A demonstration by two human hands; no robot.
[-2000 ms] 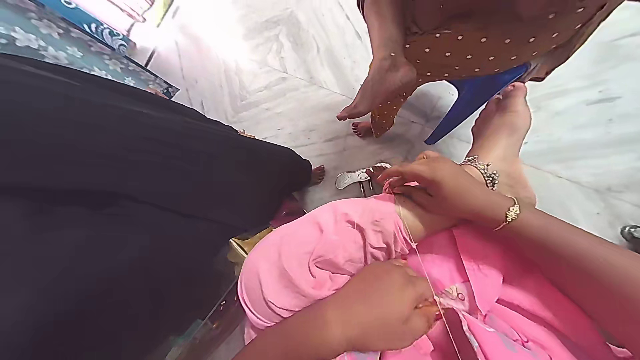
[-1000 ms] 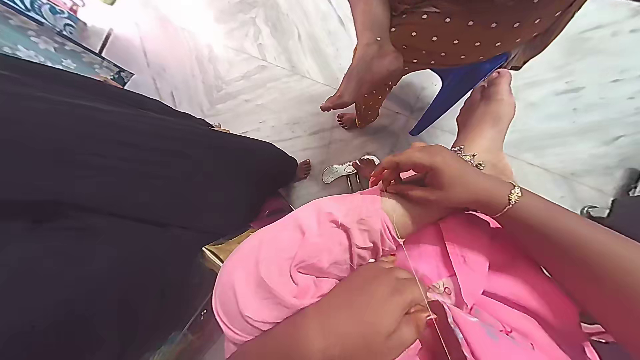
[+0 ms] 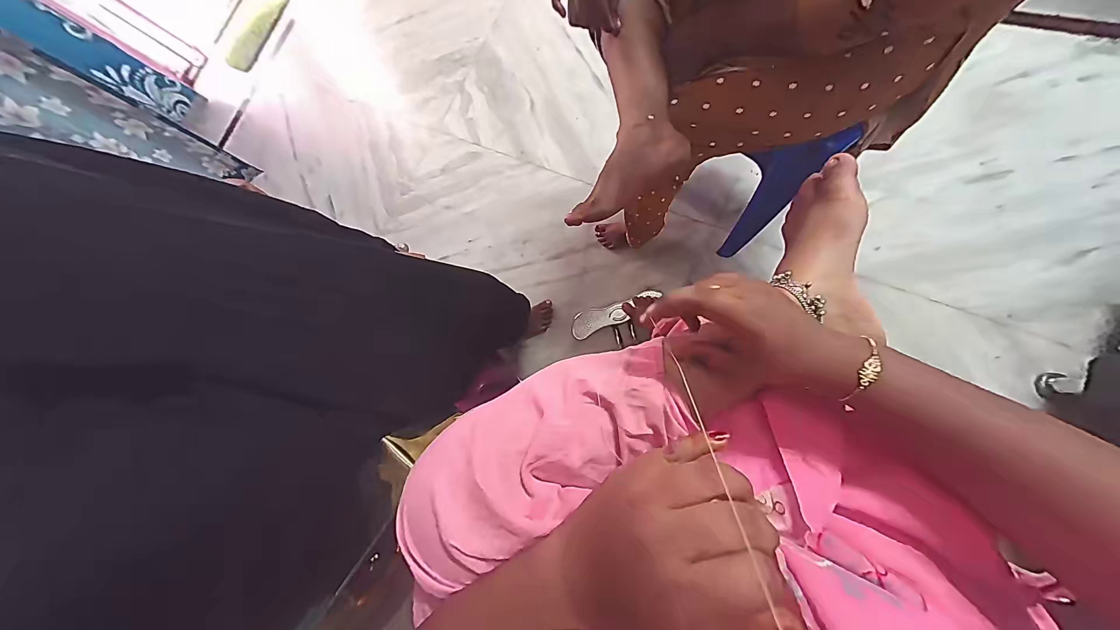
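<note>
Pink cloth [image 3: 507,472] lies bunched over a raised leg, with its edge across the bare skin. At that edge my right hand [image 3: 744,337] bends over the leg, thumb and fingertips closed on a small fold of the cloth. A pale thread [image 3: 733,503] runs from the cloth edge down across the back of my left hand [image 3: 682,534]. My left hand is curled over the pink cloth, its thumb pointing up beside the thread; what its fingers hold is hidden. No needle can be made out.
Black cloth [image 3: 219,376] fills the left side. A bare foot with an anklet [image 3: 798,296] rests beyond my right hand. Another person in brown dotted clothing [image 3: 770,101] is near a blue chair leg [image 3: 770,192]. A sandal [image 3: 604,320] lies on the marble floor [image 3: 490,96].
My left hand has turned so that more of its back shows, and the thread now crosses it. My right hand stays at the cloth edge.
</note>
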